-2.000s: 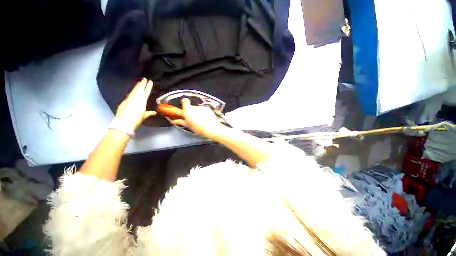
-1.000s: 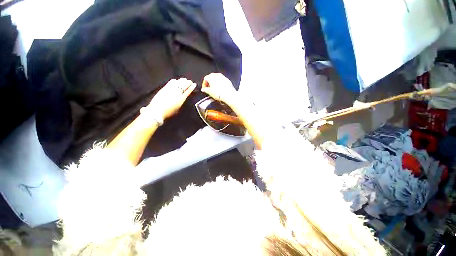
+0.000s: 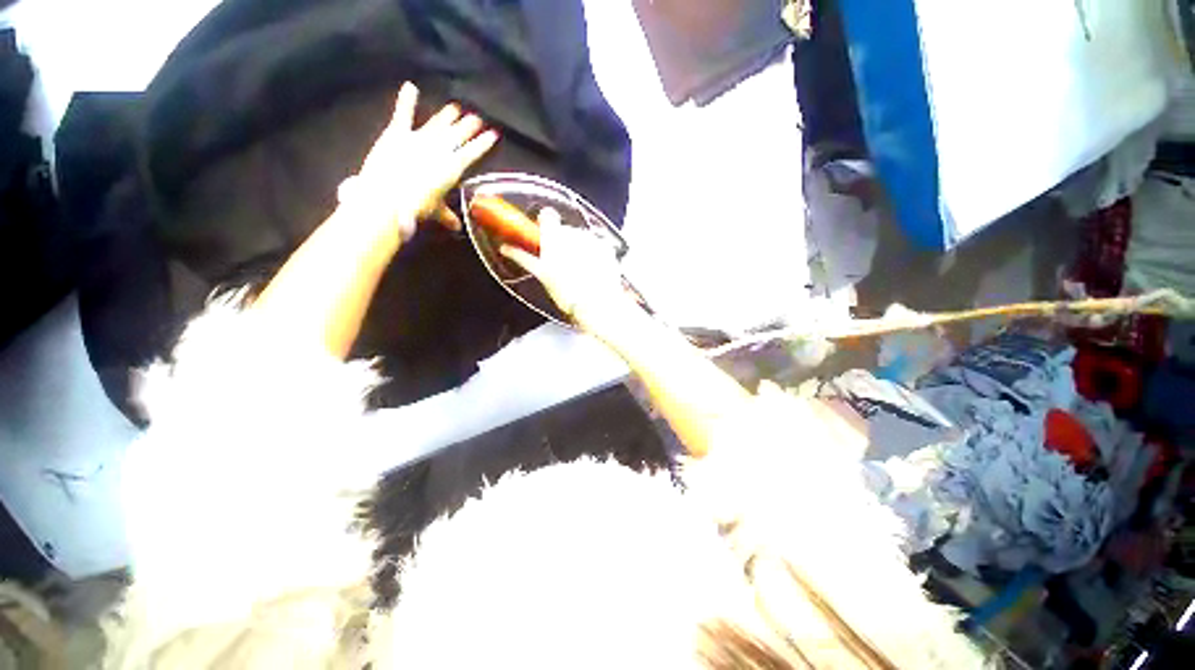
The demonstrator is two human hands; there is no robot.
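Note:
A large dark garment (image 3: 288,144) lies spread over the white-covered table. My left hand (image 3: 422,164) rests on it, palm down, with the fingers spread. My right hand (image 3: 564,262) is closed around the orange-brown handle of the steam iron (image 3: 524,282). The iron lies on the garment's lower right part, its pale rim showing, just to the right of my left hand. My right hand hides part of the handle.
The hose (image 3: 970,316) runs from the iron to the right. A brown-grey pad (image 3: 714,46) lies at the top. A blue-edged white table (image 3: 1035,118) stands right. Pale blue cloth (image 3: 1035,458) is heaped on the floor. A dark pile (image 3: 20,236) lies far left.
My right hand, closed above the iron and off its handle one second ago, now grips the handle. The iron has moved left and up onto the garment. My left hand has moved up and spread its fingers.

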